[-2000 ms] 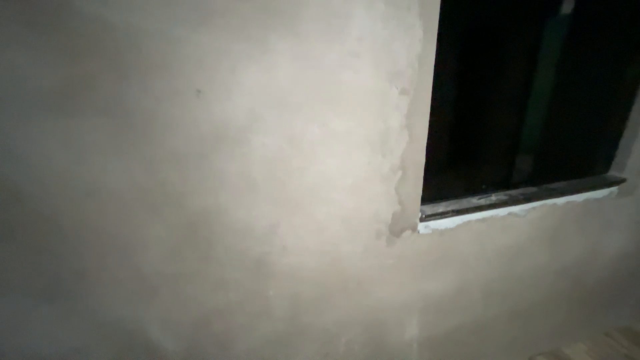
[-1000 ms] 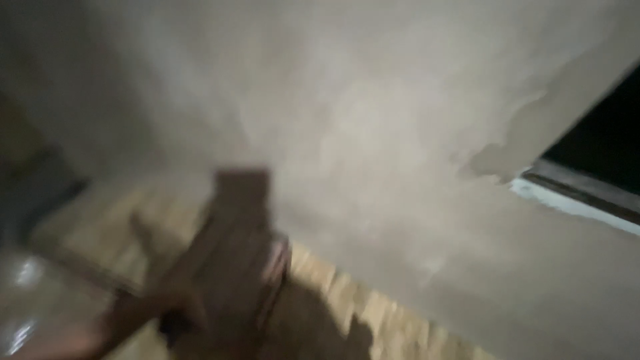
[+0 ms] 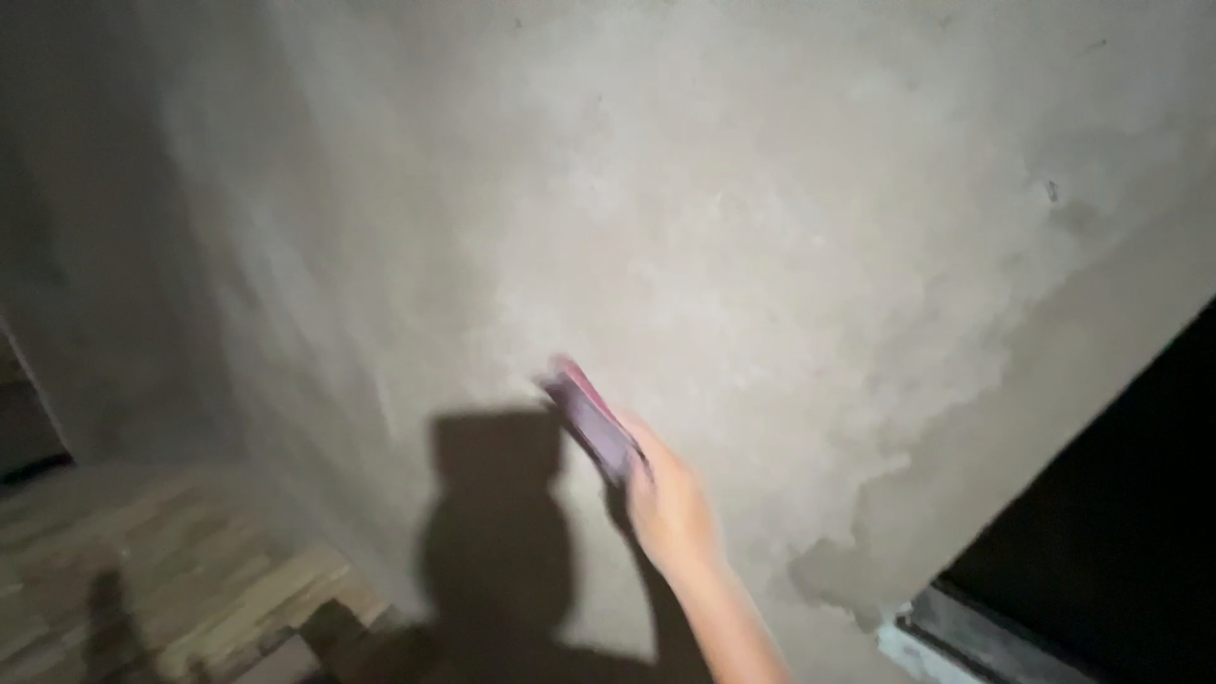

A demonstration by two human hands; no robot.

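Observation:
My right hand (image 3: 670,503) reaches up from the lower edge of the view, its fingers closed around a flat, narrow tool (image 3: 594,423) with a greyish face and a pinkish-red edge. Blur hides exactly what kind of tool it is. The tool's far end points up and left, at or close to the plastered wall (image 3: 684,247); whether it touches cannot be told. A dark shadow falls on the wall to the left of the hand. My left hand is out of the frame.
A dark window opening (image 3: 1130,503) with a sill (image 3: 997,636) lies at the lower right, edged by uneven plaster patches. Wood-look flooring (image 3: 190,579) shows at lower left, with a pale object (image 3: 280,660) at the bottom edge. The wall meets a darker wall at left.
My right hand with the tool has come into view in front of the wall. The view has swung and tilted.

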